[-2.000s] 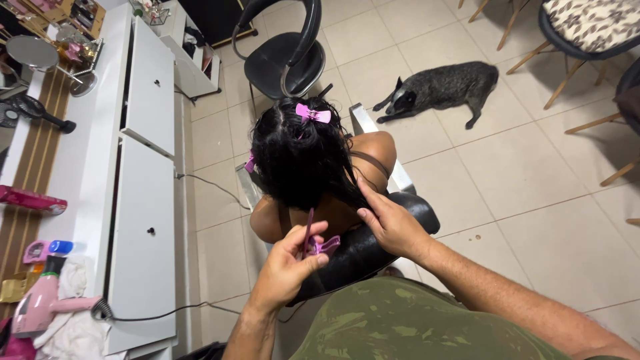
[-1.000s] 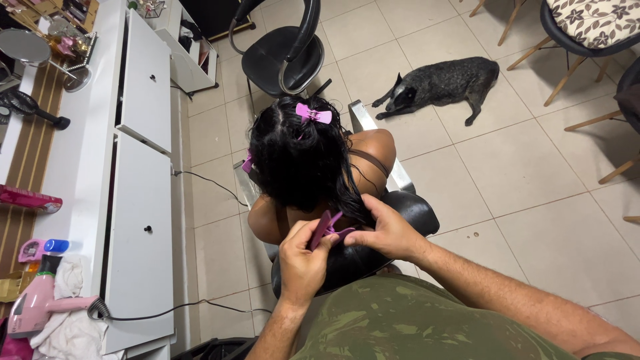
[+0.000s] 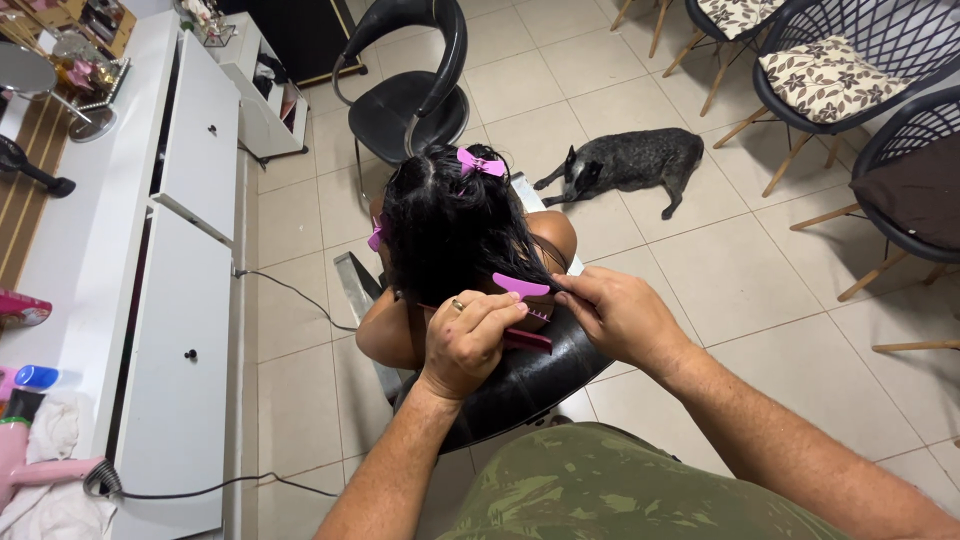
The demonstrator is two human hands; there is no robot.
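Note:
A seated person with wet dark hair (image 3: 442, 232) is in front of me, back turned. My left hand (image 3: 469, 341) grips a pink hair clip (image 3: 521, 285), and a dark pink comb (image 3: 529, 341) sticks out from beneath the same hand. My right hand (image 3: 626, 315) pinches a strand of the hair between thumb and fingers, just right of the clip. Another pink clip (image 3: 480, 163) is fastened on top of the head, and one more (image 3: 376, 234) on its left side. How the comb is held is partly hidden.
The black salon chair's backrest (image 3: 517, 390) lies below my hands. An empty black chair (image 3: 409, 112) stands beyond the person. A dog (image 3: 630, 169) lies on the tiles. Left are white drawers (image 3: 176, 360), a pink hair dryer (image 3: 52, 471) and its cord. Chairs with wooden legs (image 3: 780, 169) line the right.
My left hand has moved up from below the hair, with the clip now spread toward the strand. My right hand has drawn the strand out to the right.

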